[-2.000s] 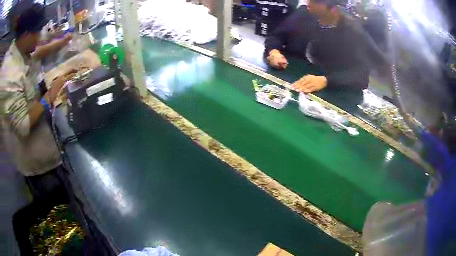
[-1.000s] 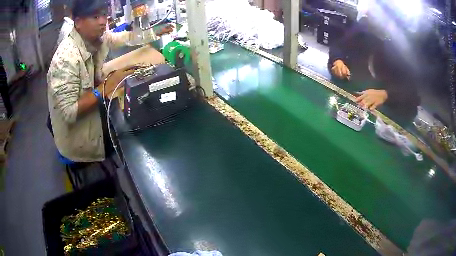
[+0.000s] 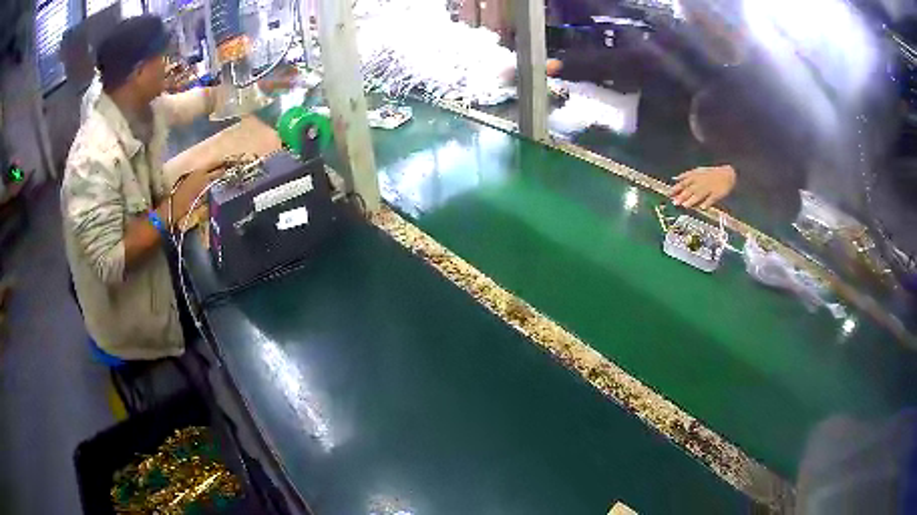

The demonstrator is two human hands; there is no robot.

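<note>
Neither of my hands is in the picture. A white housing (image 3: 694,244) with coloured parts inside lies on the green conveyor belt (image 3: 563,241) at the right. A clear bag with a white cord (image 3: 782,272) lies beside it, to its right. Another person's hand (image 3: 704,187) is just above the housing, at the far edge of the belt. The dark green bench (image 3: 402,372) is in front of me, with a speckled rail (image 3: 523,314) between it and the belt.
A black feeder box (image 3: 271,226) with a green-flanged reel (image 3: 305,131) stands at the left. A person (image 3: 121,201) works behind it. A black bin (image 3: 176,473) of gold and green strips is at lower left. Posts (image 3: 347,111) rise along the belt. A blurry clear shape (image 3: 855,468) is at lower right.
The view has swung left and slightly back. The person across the belt now shows one hand instead of two. The seated person at the left has turned their head towards their work.
</note>
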